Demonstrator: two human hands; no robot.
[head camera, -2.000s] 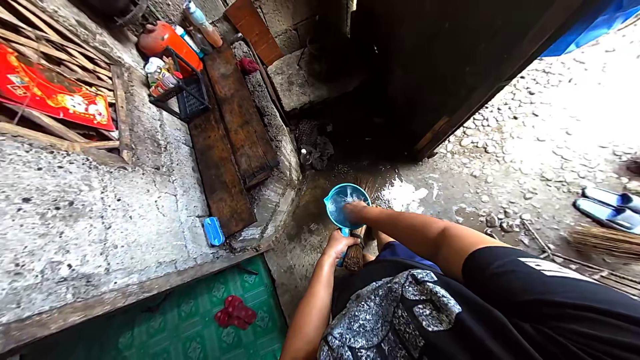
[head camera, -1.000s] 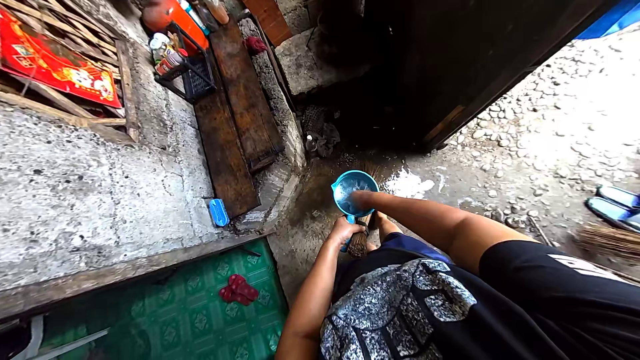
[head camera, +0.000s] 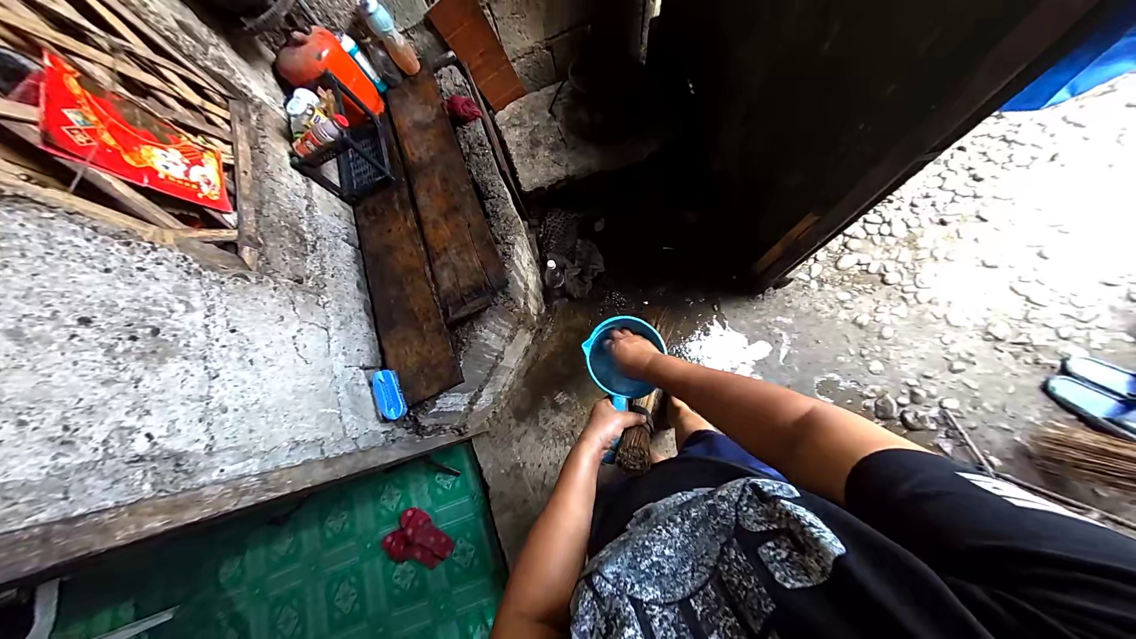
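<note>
In front of my body, my left hand (head camera: 608, 424) grips the handle of a blue plastic dipper (head camera: 627, 390). My right hand (head camera: 632, 351) reaches down into the dipper's bowl; its fingers are partly hidden, and whether they hold anything cannot be told. The bowl seems to have liquid in it. Beside the handle, close to my left hand, the bound end of a stick broom (head camera: 635, 448) shows, its bristles running under the dipper and my right forearm. White liquid or foam (head camera: 723, 348) lies on the wet concrete just right of the dipper.
At left a concrete ledge carries wooden planks (head camera: 426, 209), a blue brush (head camera: 389, 394) and a black plastic crate (head camera: 359, 164) near an orange container (head camera: 324, 67). A red cloth (head camera: 418, 539) lies on green flooring. Slippers (head camera: 1096, 390) and another stick broom (head camera: 1083, 453) are at right.
My left hand keeps its hold on the dipper's handle, and my right hand stays in the bowl, its fingers slightly shifted. Nothing else has plainly moved.
</note>
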